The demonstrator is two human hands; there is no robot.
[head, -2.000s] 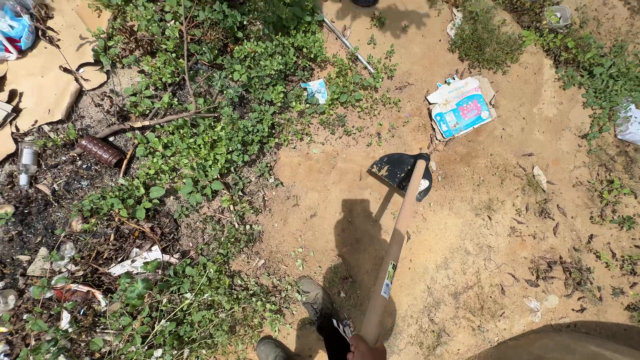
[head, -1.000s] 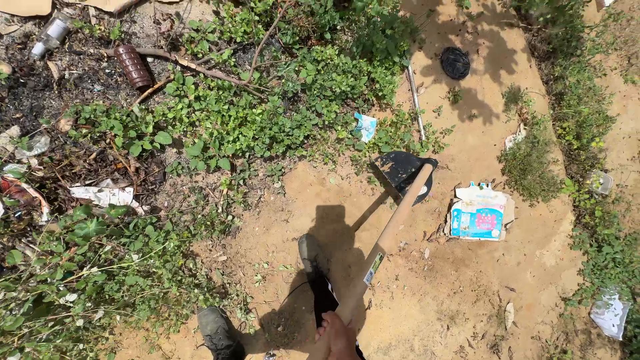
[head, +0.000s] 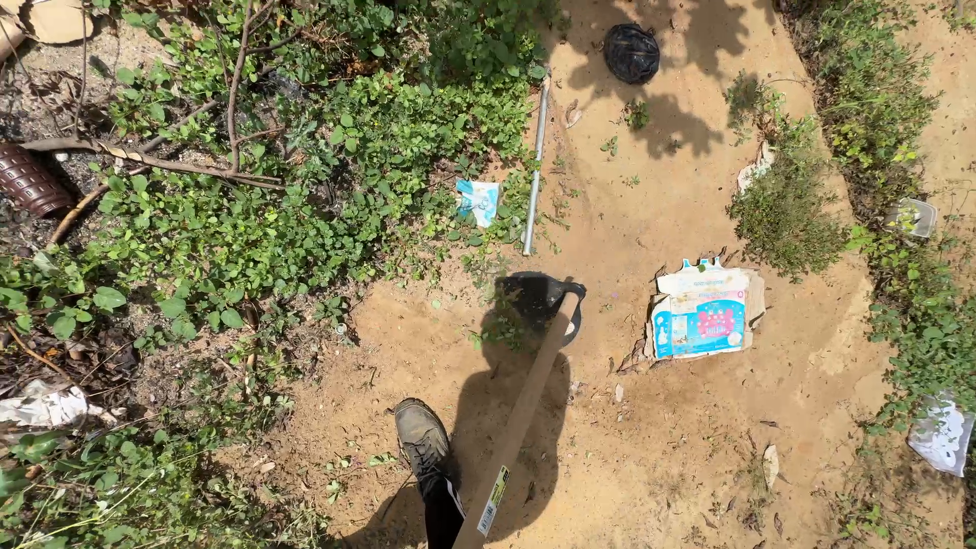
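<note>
A hoe with a pale wooden handle (head: 518, 419) runs from the bottom edge up to its dark metal blade (head: 531, 301), which lies at the sandy ground near the middle of the head view. The handle bears a printed label low down. Neither of my hands is in the picture; the handle's lower end is cut off by the bottom edge. Left of the handle is a worn shoe (head: 423, 438) with a dark trouser leg. A grey metal rod (head: 537, 164) lies beyond the blade, beside green weeds (head: 412, 145).
A flattened, printed cardboard box (head: 705, 313) lies right of the blade. Farther off is a round black bundle (head: 631, 53). Branches (head: 160, 158) and a brown plastic bottle (head: 32, 181) lie at the left. Weeds and a clear plastic tub (head: 913, 218) are at the right.
The hand seen on the handle in both earlier frames is out of view. Only one shoe shows now, where two showed before. The view has shifted.
</note>
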